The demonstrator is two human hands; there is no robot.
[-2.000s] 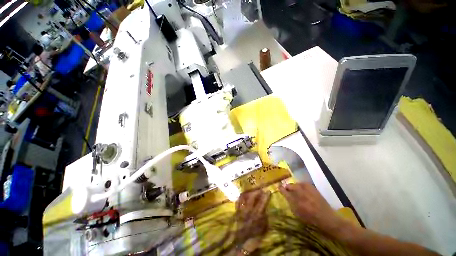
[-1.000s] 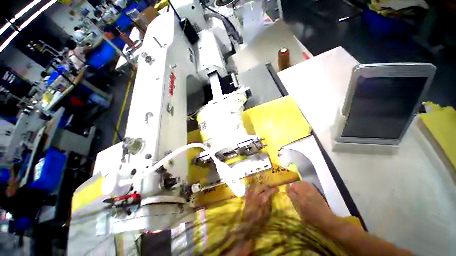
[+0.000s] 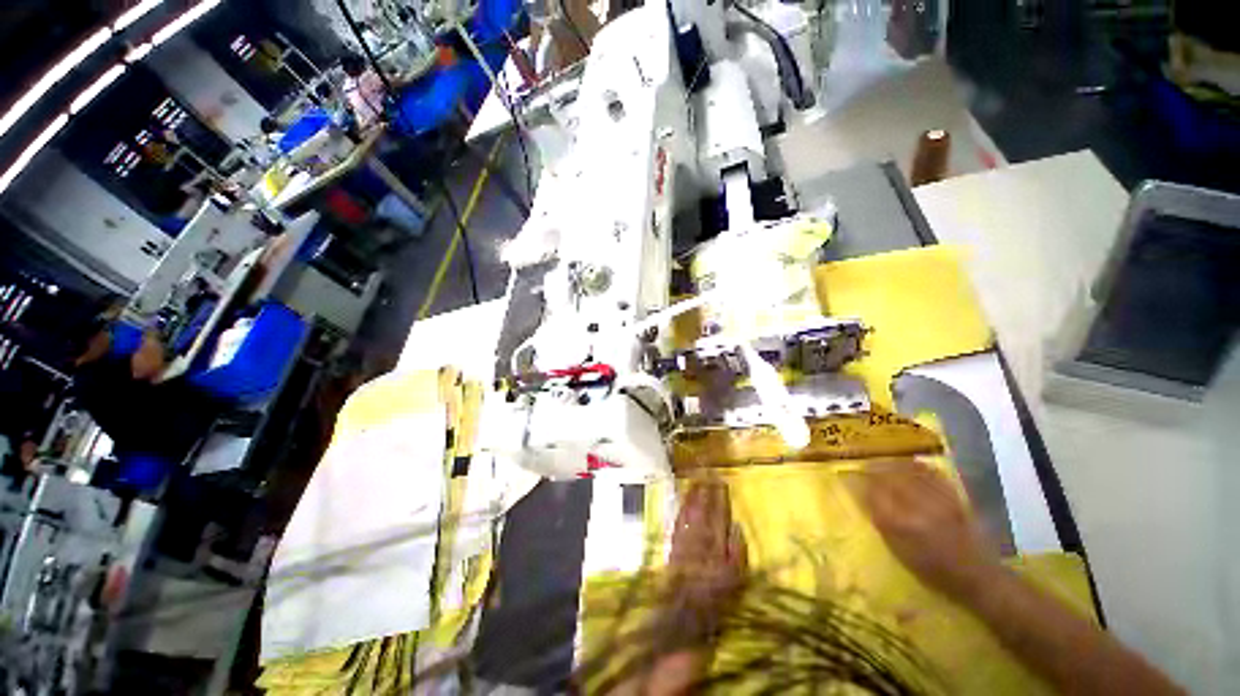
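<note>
A large yellow panel (image 3: 802,524) lies flat in front of the sewing machine's clamp, its far edge along a brown-gold strip (image 3: 816,442). My left hand (image 3: 707,544) lies on the panel near this edge, partly hidden by blurred dark strands. My right hand (image 3: 918,517) rests on the panel to the right, fingers towards the strip. Neither hand visibly grips anything. The silver-black clamp assembly (image 3: 789,356) stands just behind the strip, with a white tube in front of it. More yellow material (image 3: 904,313) lies behind and right of the clamp.
The white machine arm (image 3: 598,204) extends away, red-handled snips (image 3: 582,373) on its head. White-backed pieces with yellow edges (image 3: 360,510) are stacked at left. A grey touchscreen (image 3: 1163,292) stands at right, a brown thread spool (image 3: 932,157) behind. People and machines show at far left.
The view has swung left, bringing the stack of white-backed pieces into view. My hands have drawn back a little from the strip and are farther apart on the panel.
</note>
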